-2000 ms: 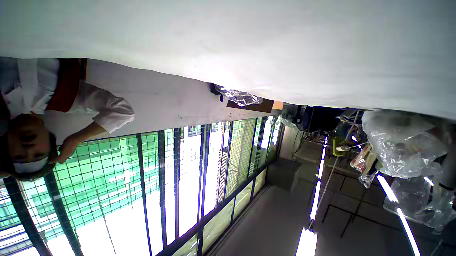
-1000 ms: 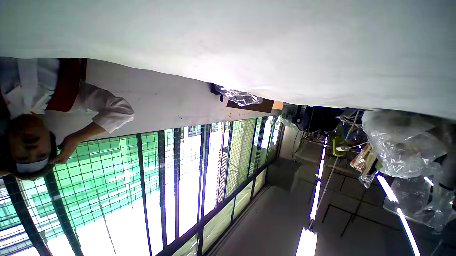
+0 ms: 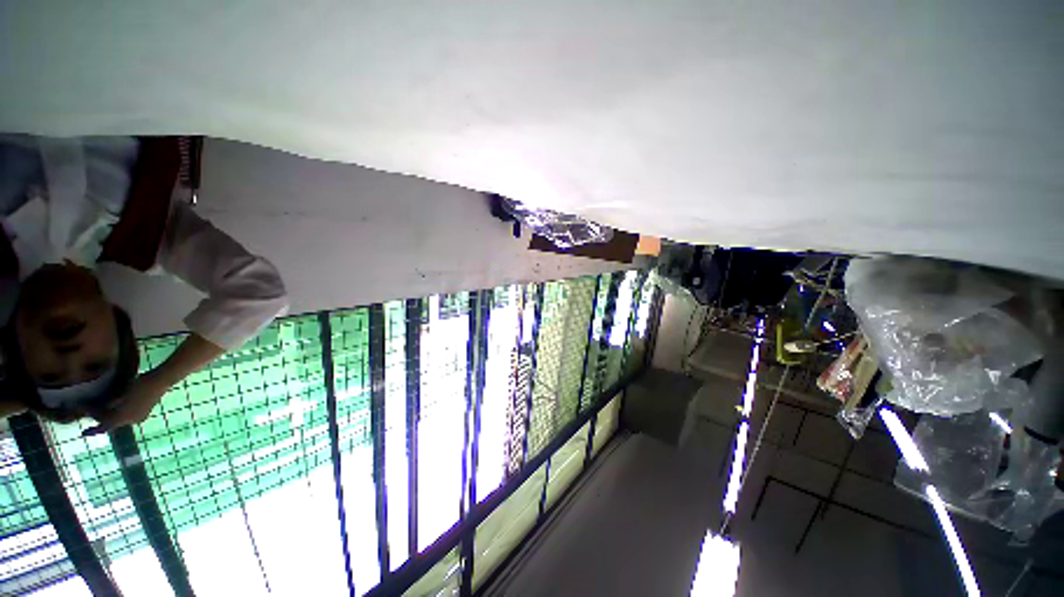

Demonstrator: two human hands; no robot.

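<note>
The view is upside down. A large white cloth-like surface point(image 3: 525, 105) fills the top of the picture, nearest the lens. At the left a person point(image 3: 70, 222) in a white blouse, red pinafore and white headband point(image 3: 77, 394) shows inverted, with one bent arm raised and a hand point(image 3: 131, 402) at the head. The other hand is mostly cut off by the left edge. The frames do not show whether this person is the wearer. No hand reaches out from the camera's side, so neither my left hand nor my right hand can be made out.
Clear crumpled plastic bags point(image 3: 933, 338) hang at the right. A brown carton point(image 3: 607, 245) and shiny plastic point(image 3: 560, 225) show at the surface's edge. Barred windows with green mesh point(image 3: 268, 397) run along the left. Tube lights point(image 3: 735, 466) and a grey ceiling point(image 3: 583, 501) are below.
The person's raised arm has drawn in to the left, and the hand has moved from beside the head to the headband area. The rest of the view stays the same.
</note>
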